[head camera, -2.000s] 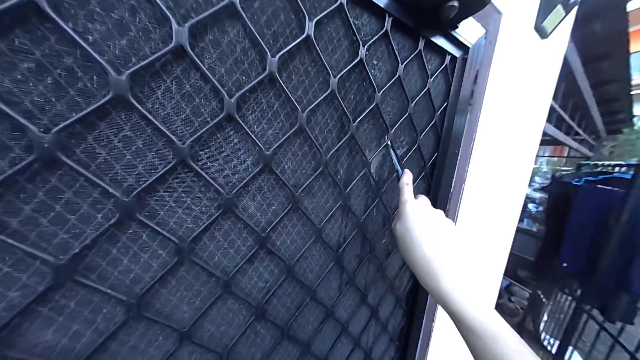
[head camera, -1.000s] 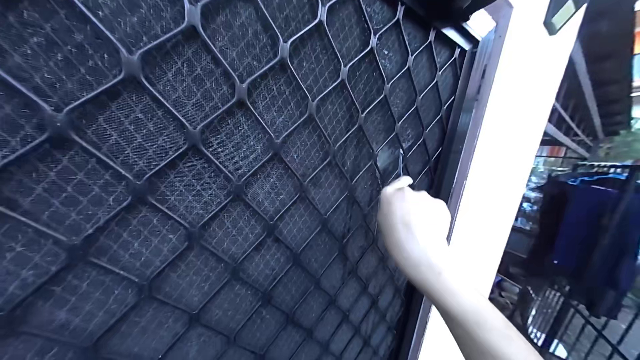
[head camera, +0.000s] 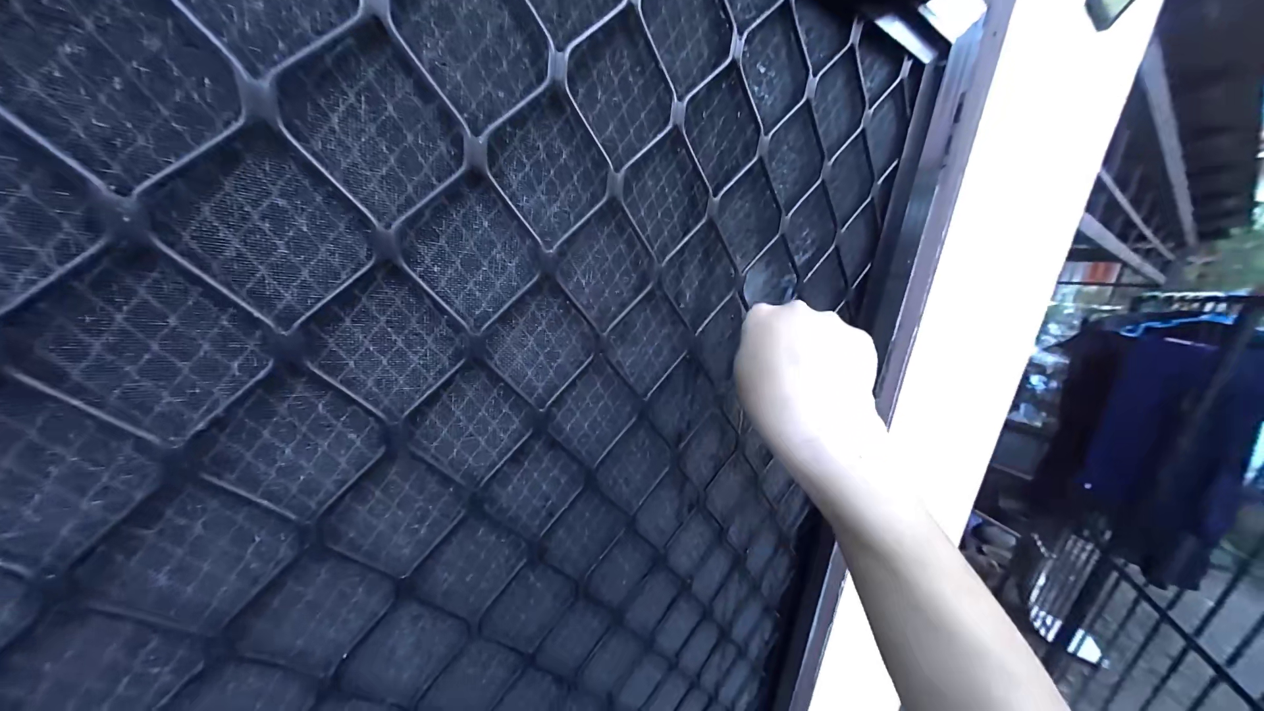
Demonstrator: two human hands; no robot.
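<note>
My right hand (head camera: 810, 365) is closed in a fist at the right part of a dark metal diamond-mesh security screen (head camera: 474, 153). A short piece of a thin, dark tool (head camera: 793, 286) shows faintly just above the knuckles; the rest of it is hidden by the hand, and its kind cannot be told. Behind the diamond grille lies a finer mesh (head camera: 355, 109) with pale, dusty-looking marks. The hand is close to the screen's right frame (head camera: 928, 197); whether it touches the grille cannot be told. My left hand is not in view.
A white post or wall edge (head camera: 1027, 247) runs beside the dark frame. Beyond it, dark clothes (head camera: 1165, 425) hang on a rack, with a black metal railing (head camera: 1175, 632) below. A dark object (head camera: 859, 8) juts in at the top of the frame.
My right hand has turned at the wrist, from fingers pointing up along the thin tool to a closed fist that hides most of it.
</note>
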